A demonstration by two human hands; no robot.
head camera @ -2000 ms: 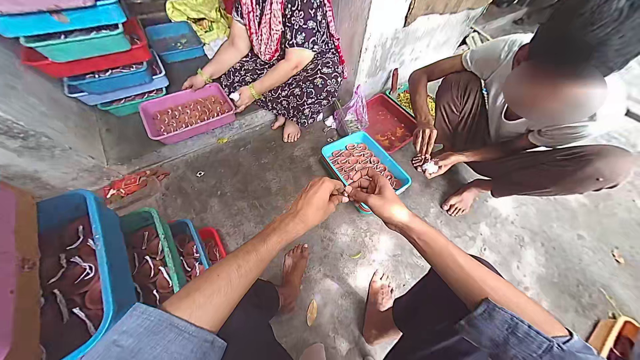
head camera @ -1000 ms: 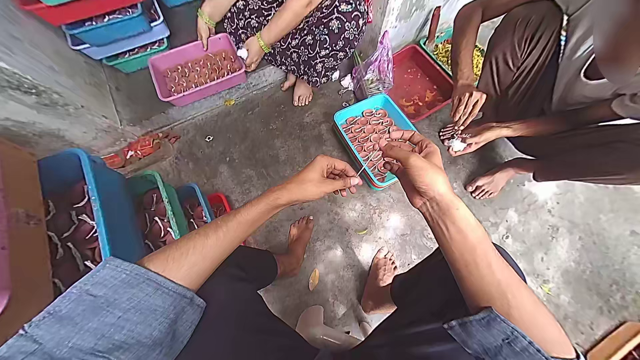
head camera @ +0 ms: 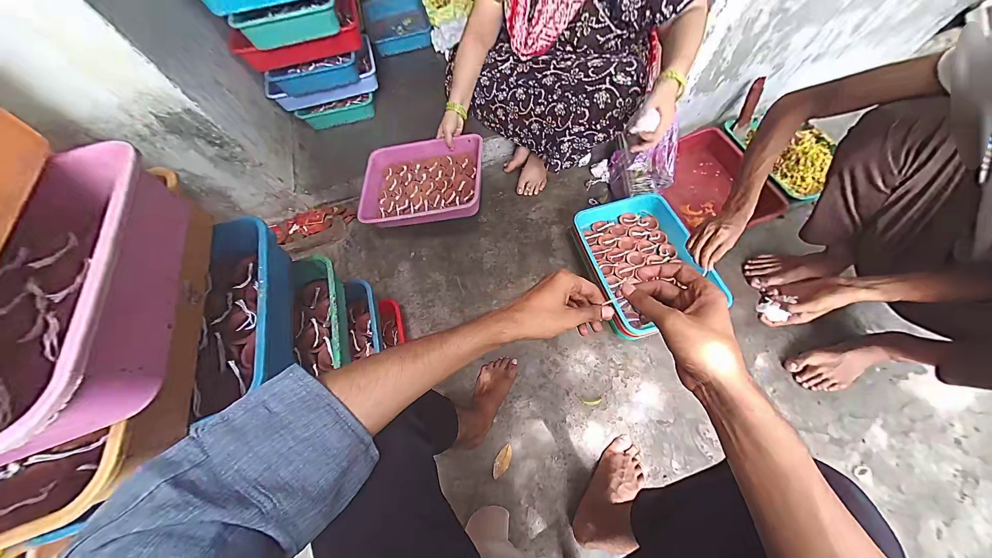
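Note:
My left hand (head camera: 559,304) and my right hand (head camera: 682,310) are close together at the centre right, pinching a thin pale strand (head camera: 612,301), probably a cotton wick, between their fingertips. Just beyond them a light-blue plastic tray (head camera: 717,285) stands on the floor, stacked on another tray. It holds rows of small brown clay cups (head camera: 632,236) with white wicks in them. My right fingers overlap its near part, hiding some cups. Whether they also hold anything in the palm cannot be seen.
Opposite, a person holds a pink tray (head camera: 420,221) of similar cups. At right, another person's hand (head camera: 717,239) rests by the blue tray's edge; a red tray (head camera: 717,147) lies behind. Blue (head camera: 267,287), green (head camera: 335,310) and pink tubs (head camera: 132,310) line the left. Trays (head camera: 333,116) are stacked at upper left.
My hands were further apart a second ago, with the strand stretched between them; now they are nearer each other. The hand of the person at right has moved to the blue tray's edge.

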